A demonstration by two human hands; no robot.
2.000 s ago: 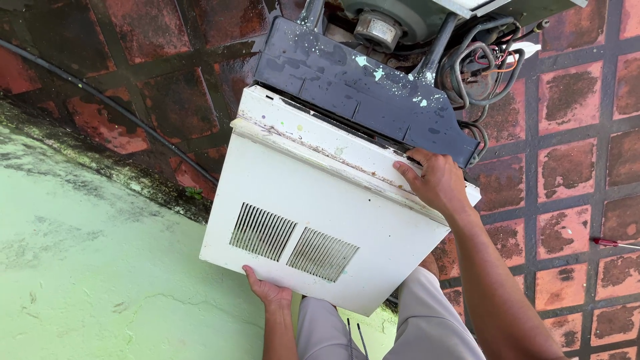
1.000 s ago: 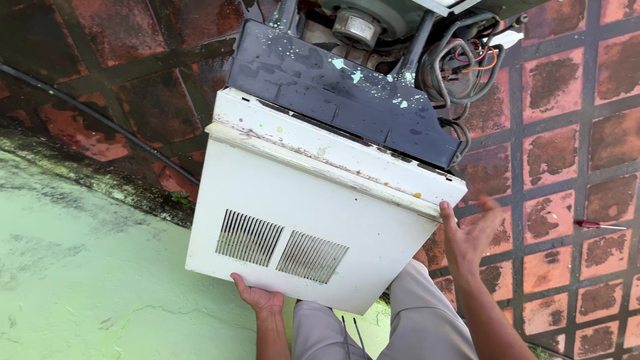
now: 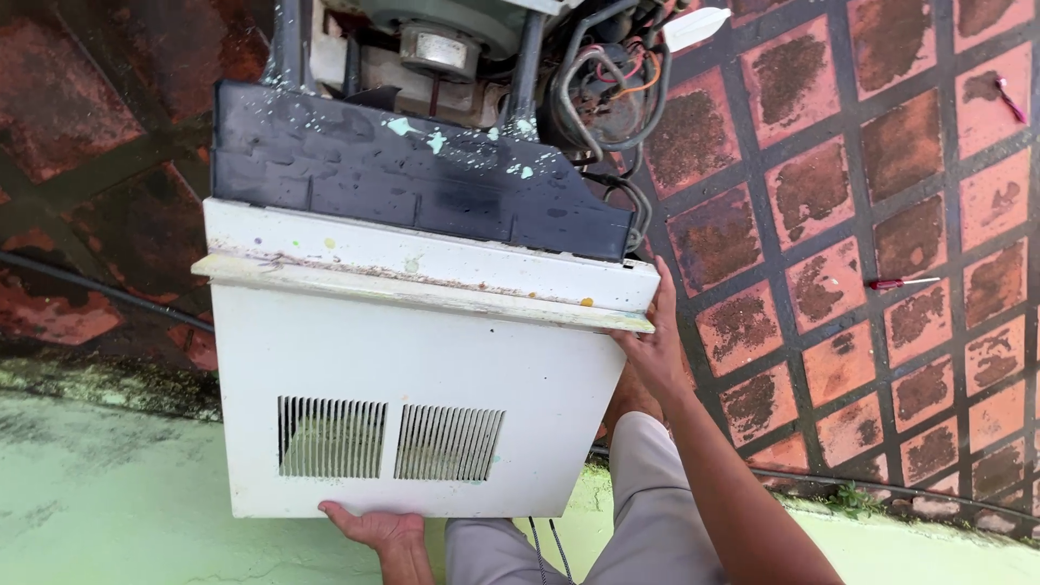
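A white metal casing of an air conditioner [image 3: 439,357], with two louvred vents, rests tilted against my legs. My left hand [image 3: 378,528] supports its lower edge, thumb on the face and the other fingers hidden beneath. At its upper right corner, my right hand [image 3: 660,341] grips the side edge, fingers along the outside. A dark, paint-spotted plastic panel [image 3: 406,175] lies directly against the casing's upper end. Beyond the panel are a fan motor [image 3: 439,53] and bent metal tubes [image 3: 578,106] with loose wires.
On the red tiled floor [image 3: 821,284] at the right lies a red-handled screwdriver [image 3: 890,284], with a small pink-purple item [image 3: 1010,99] farther up. A dark cable [image 3: 106,288] runs along the left. The pale green wall [image 3: 106,487] borders the floor, and a small plant [image 3: 851,500] grows at its foot.
My right hand has gone from the casing's upper face, through a moment with its fingers spread off the corner, to a grip on the right side edge. My left hand stays at the lower edge.
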